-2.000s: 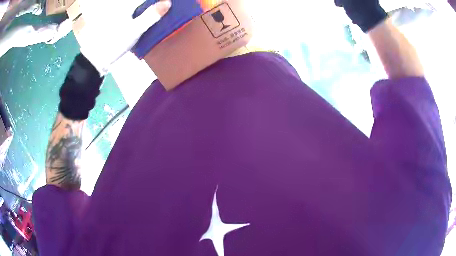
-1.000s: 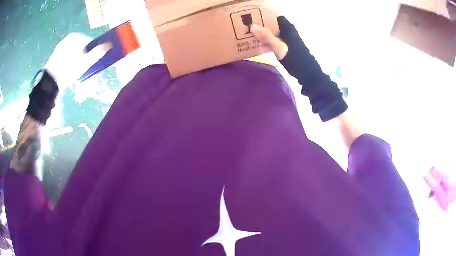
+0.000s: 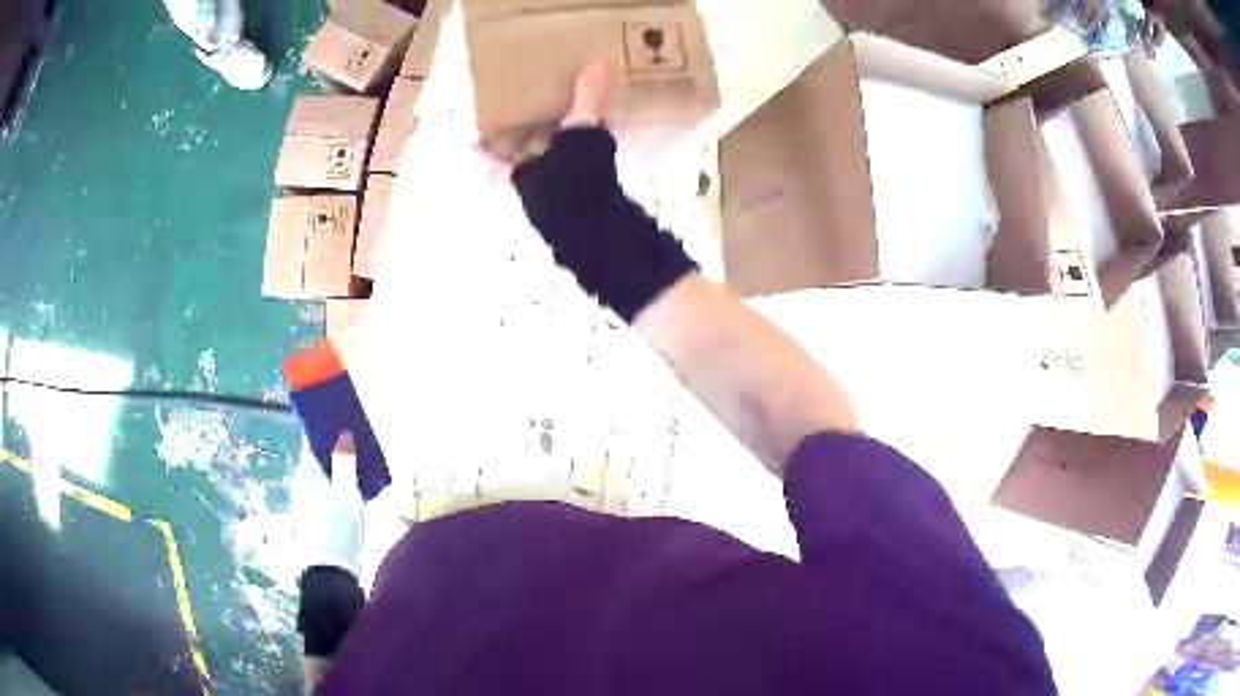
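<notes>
A closed brown carton with a black wine-glass mark is at the top centre, over the white table. My right hand, in a black wrist sleeve, holds it by its near side, thumb on the face; the fingers are partly washed out by glare. My left hand, in a white glove, holds the blue and orange tape dispenser at the table's left edge.
Closed cartons line the table's left edge. Open cartons with white insides stand at the right on the white table. A person's shoe is on the green floor, top left.
The carton has moved away from my purple garment, up the table, with my right hand on it. My left hand has lowered with the dispenser. The view now shows more of the table.
</notes>
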